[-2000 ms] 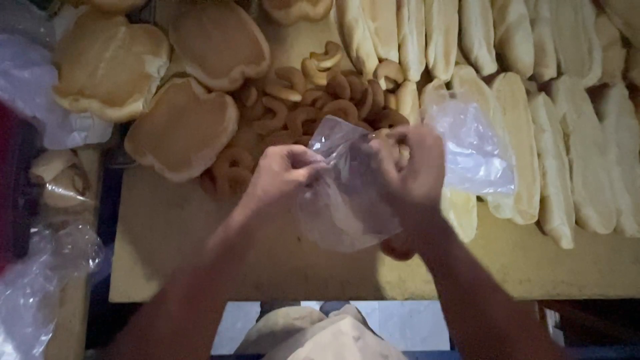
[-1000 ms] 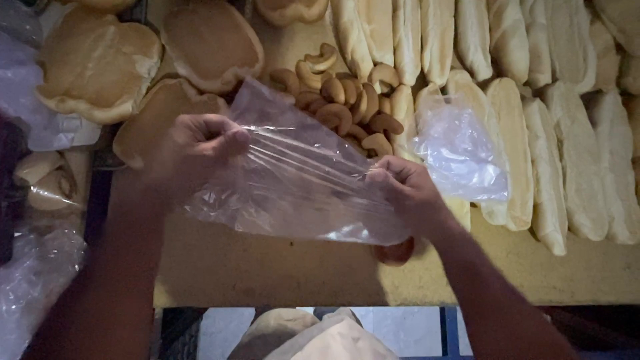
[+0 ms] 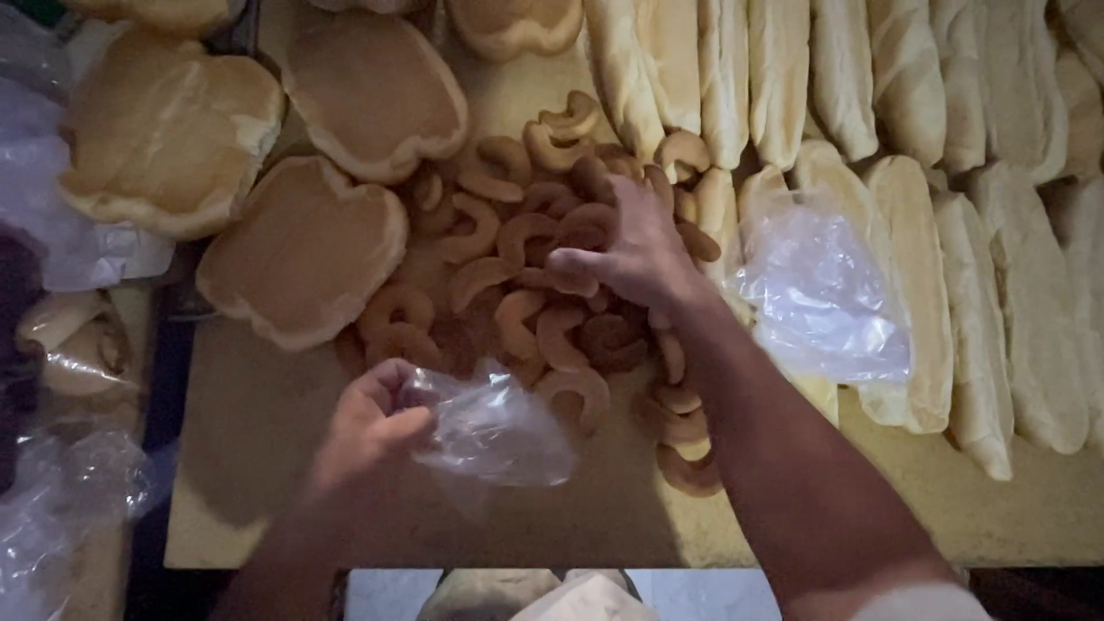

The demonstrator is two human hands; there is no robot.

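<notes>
My left hand [image 3: 375, 427] pinches the edge of a clear plastic bag [image 3: 500, 431], which hangs crumpled to its right above the table's near part. My right hand [image 3: 625, 246] reaches over a heap of small crescent-shaped bread rolls [image 3: 517, 323], thumb apart from the fingers. Its fingertips are at the rolls in the upper right of the heap; whether they grip one cannot be told. More crescent rolls [image 3: 690, 470] lie beside my right forearm.
Large flat breads [image 3: 302, 250] lie left of the heap. Long loaves [image 3: 914, 293] stand in rows at the right, with another clear plastic bag [image 3: 824, 289] on them. More plastic bags [image 3: 69, 517] lie at the far left, near a wrapped bread [image 3: 78, 341].
My right hand has let go of the bag and moved onto the heap of crescent rolls. The bag, stretched between both hands a second ago, now hangs from my left hand alone.
</notes>
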